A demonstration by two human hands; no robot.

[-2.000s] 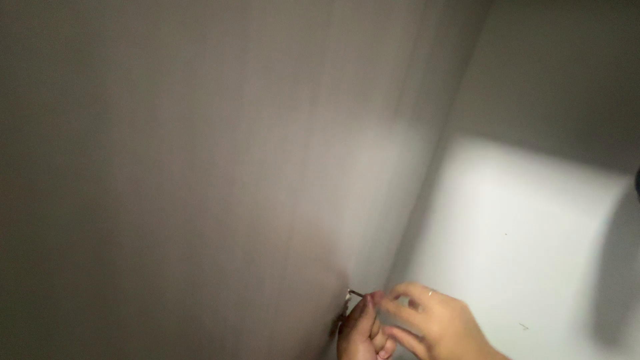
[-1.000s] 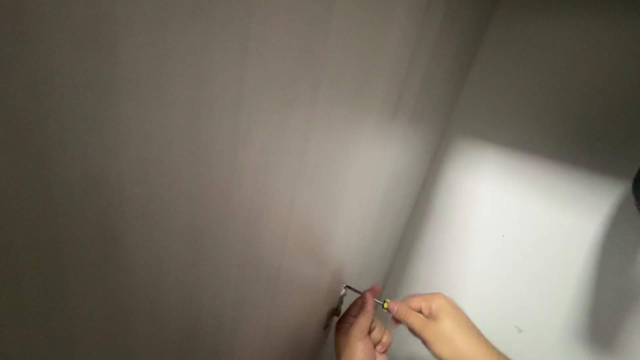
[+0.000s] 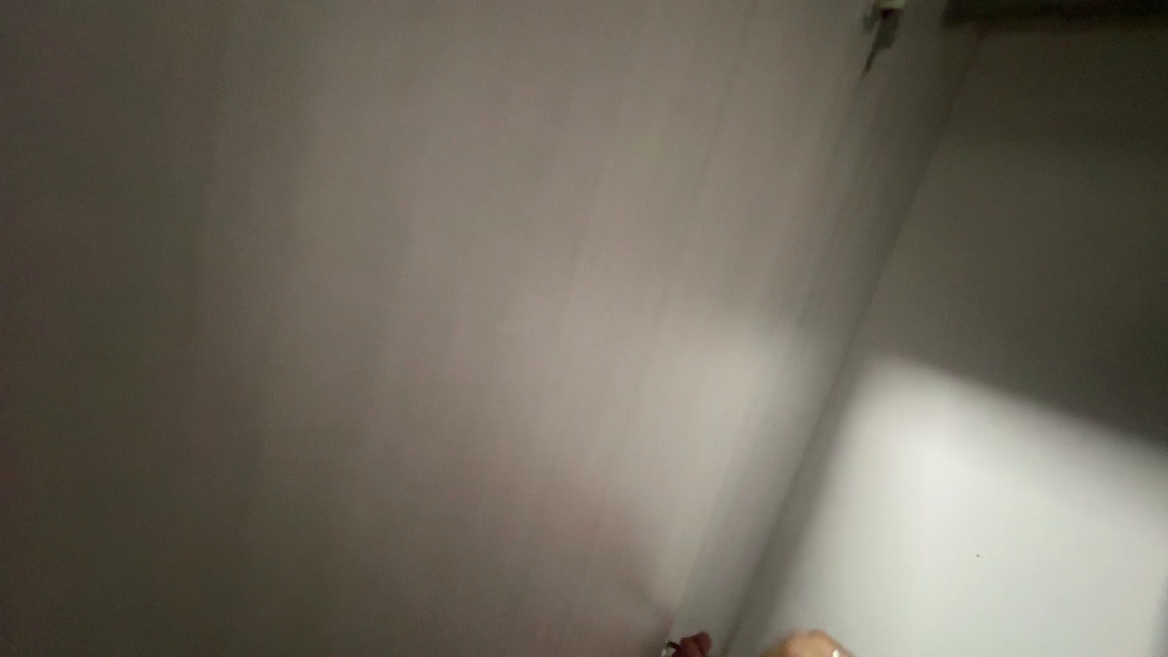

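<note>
Only small parts of my hands show at the bottom edge of the head view. The fingertips of my left hand (image 3: pixel 695 644) are beside a small metal fitting (image 3: pixel 670 649) at the edge of a wood-grain panel (image 3: pixel 511 310). To the right, the top of my right hand (image 3: pixel 808 644) shows over the pale surface, with something small and shiny on a finger. The rest of both hands is out of frame, so what they hold is hidden. No tool is visible.
A metal hinge-like fitting (image 3: pixel 883 35) sits near the panel's edge at the upper right. A pale flat surface (image 3: pixel 985 511), partly in shadow, lies right of the panel. A dark edge (image 3: pixel 1058 11) crosses the top right corner.
The view has shifted upward, leaving the hands mostly below the frame. One second ago my right hand held a small screwdriver with a yellow and dark handle, its shaft by my left fingers; it is now unseen.
</note>
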